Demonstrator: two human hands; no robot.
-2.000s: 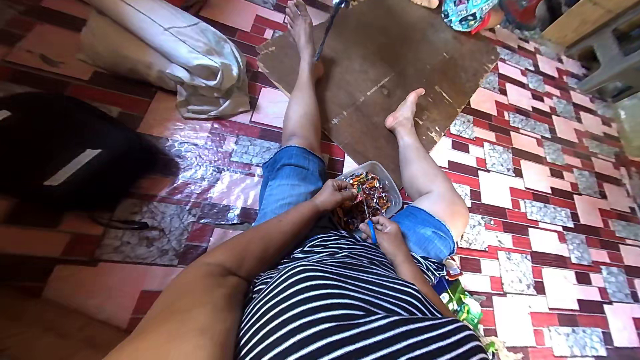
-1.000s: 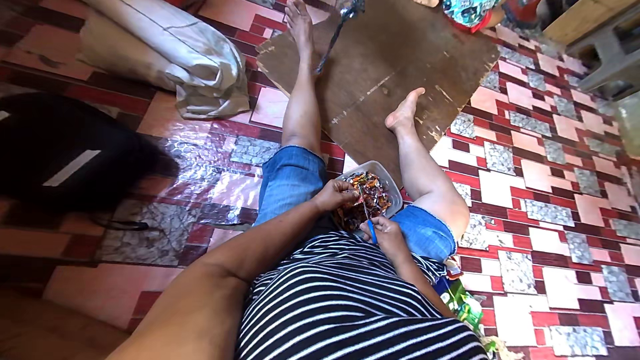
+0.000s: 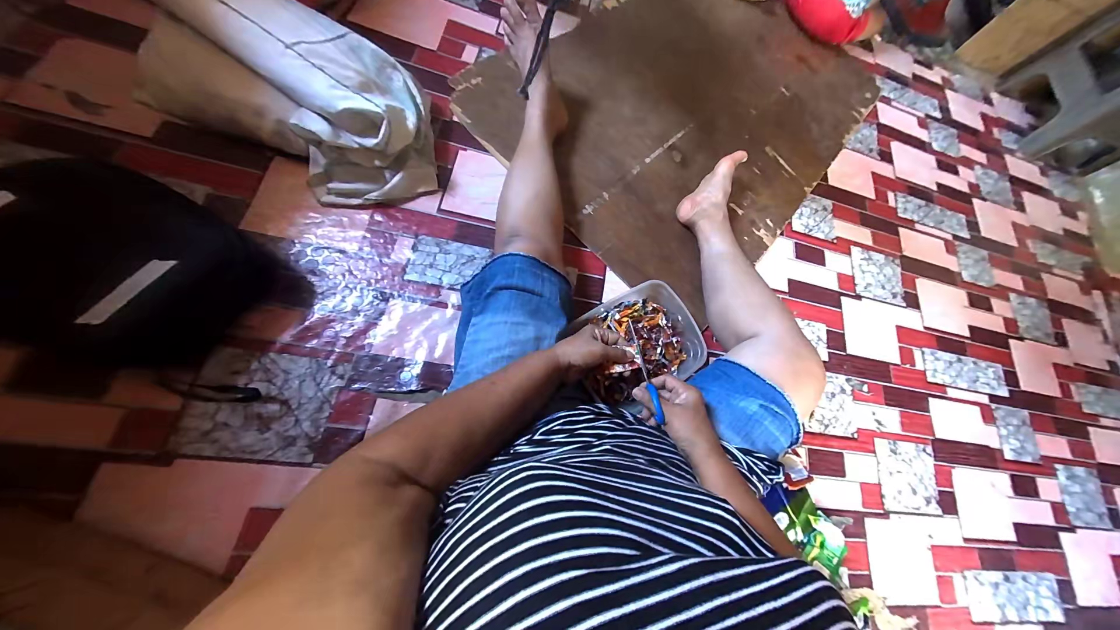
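My right hand (image 3: 678, 409) grips the blue handle of a pair of scissors (image 3: 654, 402), whose blades point up and away over a clear plastic container (image 3: 694, 337). My left hand (image 3: 597, 348) pinches a small piece of shiny wrapper (image 3: 626, 354) right beside the blades. Between my thighs, the container holds many small cut pieces of colourful wrappers (image 3: 656, 328), mostly orange, brown and silver. The wrist and fingers of my left hand cover the container's left side.
A worn brown board (image 3: 647, 166) lies under my feet on the patterned floor. Beige cloth (image 3: 350, 114) and a black bag-like object (image 3: 114, 262) are on the left. Green packaging (image 3: 809, 525) lies by my right hip. A grey plastic stool (image 3: 1072, 96) and a person in red (image 3: 827, 19) are at the upper right.
The dark strap-like thing by my left foot has shifted. The person in red at the top has moved slightly. Both my hands stay over the container.
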